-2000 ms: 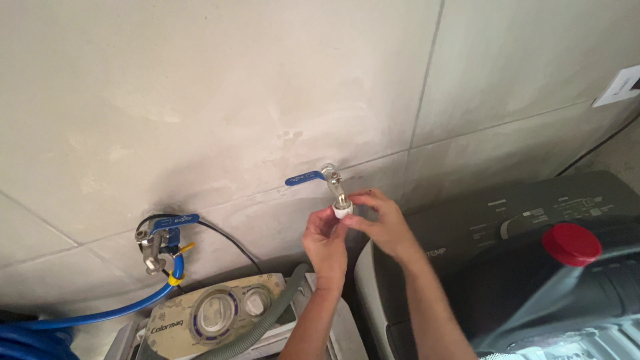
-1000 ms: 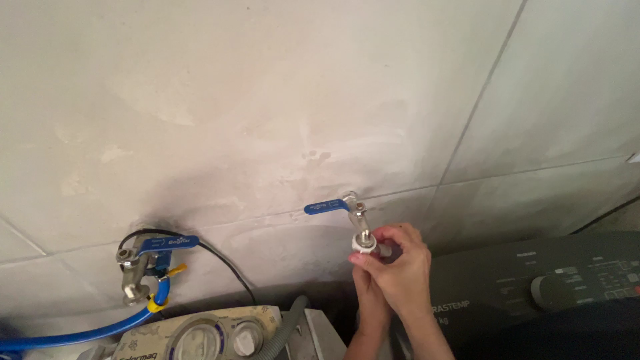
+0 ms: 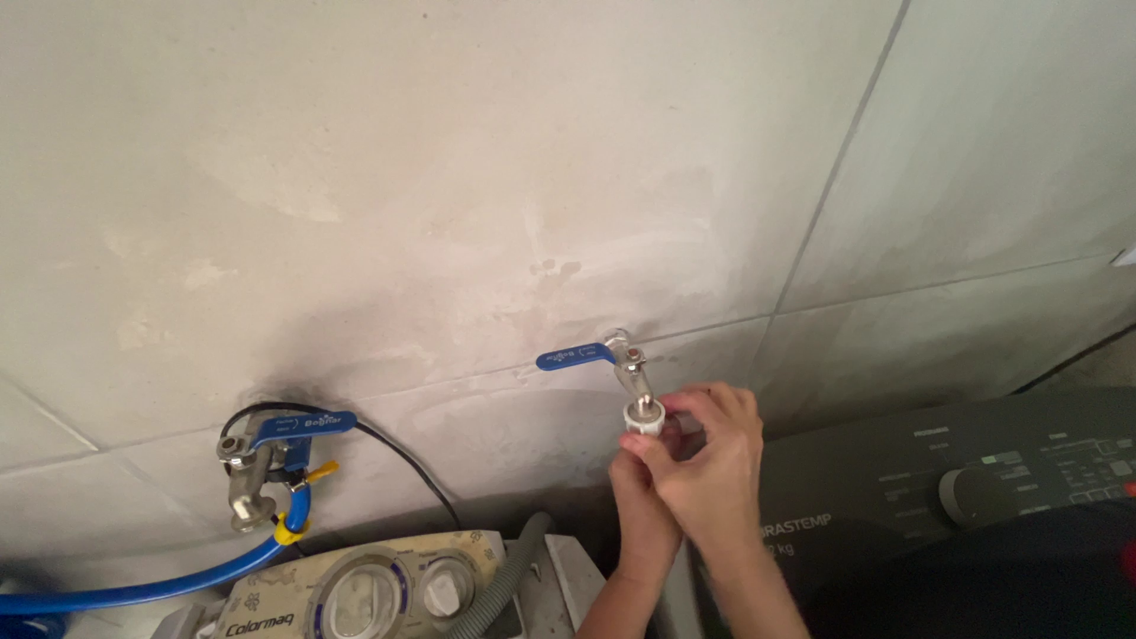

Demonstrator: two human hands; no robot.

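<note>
A metal wall tap [image 3: 634, 373] with a blue lever handle [image 3: 572, 356] pointing left sticks out from the tiled wall. Around its spout end sits a white plastic connector nut [image 3: 644, 418]. My right hand [image 3: 714, 461] grips this nut from the right, with thumb and index finger at its rim. Lower down and partly behind it, my left hand [image 3: 643, 506] is at the underside of the nut; its fingertips are largely hidden, so what they hold cannot be told.
At left, a second metal tap [image 3: 252, 479] and a blue hose [image 3: 177, 586] with a yellow clamp stand near the wall. Below is a Colormaq washer panel [image 3: 293, 595] with a grey corrugated hose [image 3: 506, 581]. A dark Brastemp washer [image 3: 852, 497] stands at right.
Both hands remain at the spout. My left hand, seen left of the nut two seconds ago, is now lower and partly behind my right. The view has shifted.
</note>
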